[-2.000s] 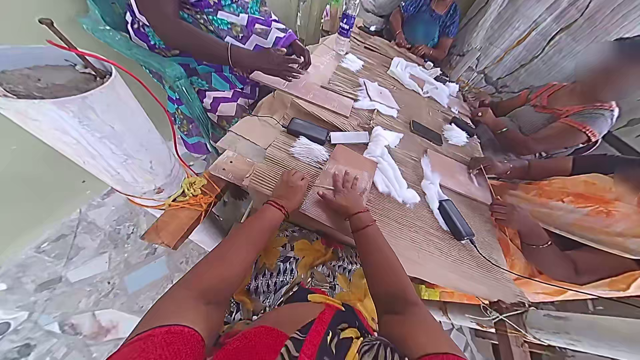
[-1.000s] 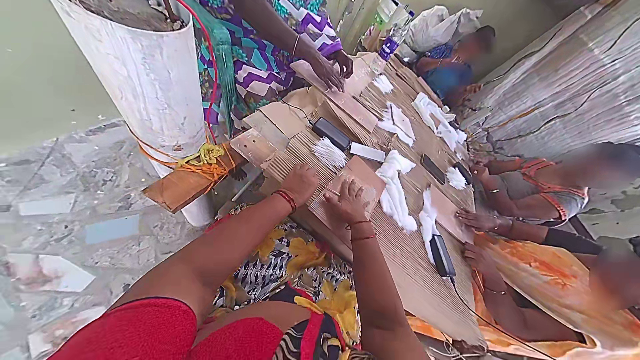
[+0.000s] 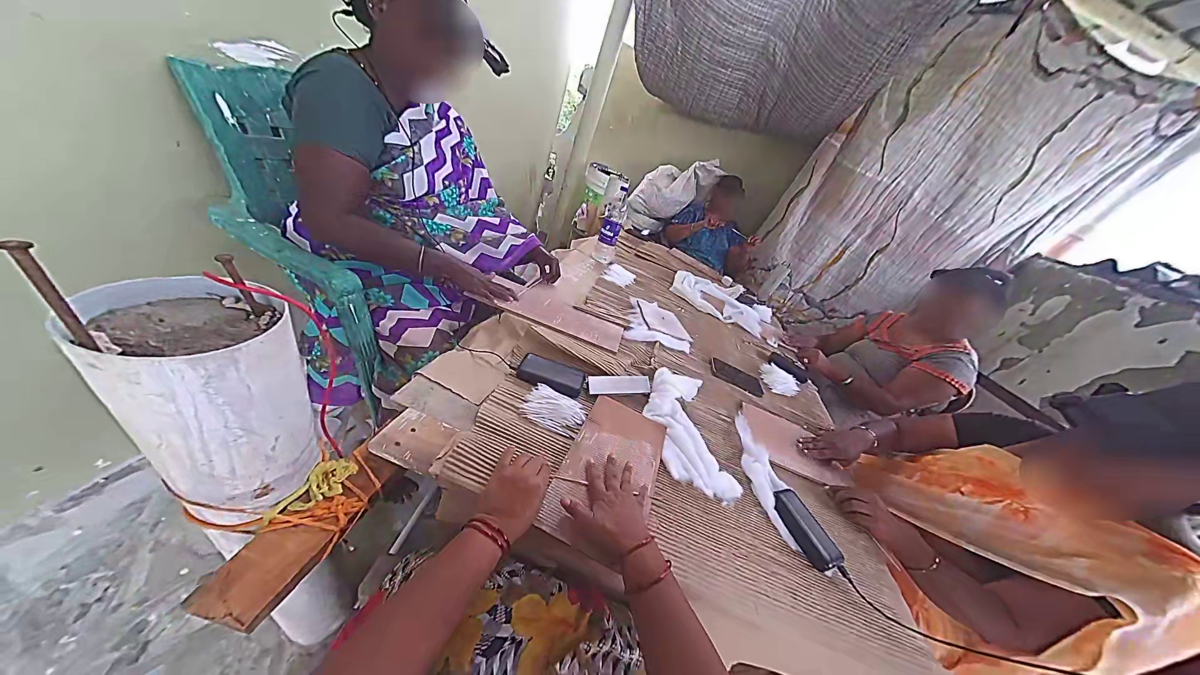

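Observation:
My right hand (image 3: 609,499) lies flat, fingers spread, on the near part of a pinkish-brown board (image 3: 614,436) on corrugated cardboard (image 3: 741,553). At the board's left edge, my left hand (image 3: 516,486) rests with its fingers bent; whether something thin is under them cannot be told. Just beyond the board are a bundle of thin white cotton wicks (image 3: 553,409), a black power bank or similar case (image 3: 550,374) and a small white box (image 3: 619,385). A long strip of white cotton (image 3: 692,441) lies to the right of the board.
Across the table sit several people, with hands at similar boards (image 3: 562,317) (image 3: 787,441). A phone (image 3: 737,377), a black device with a cable (image 3: 808,530) and a water bottle (image 3: 609,230) stand or lie on it. At left are a filled white pipe (image 3: 197,422) and a tied wooden beam (image 3: 272,572).
The view has tilted up, and more of the people and the wall shows. My right hand has shifted towards the near part of the board since the last earlier frame.

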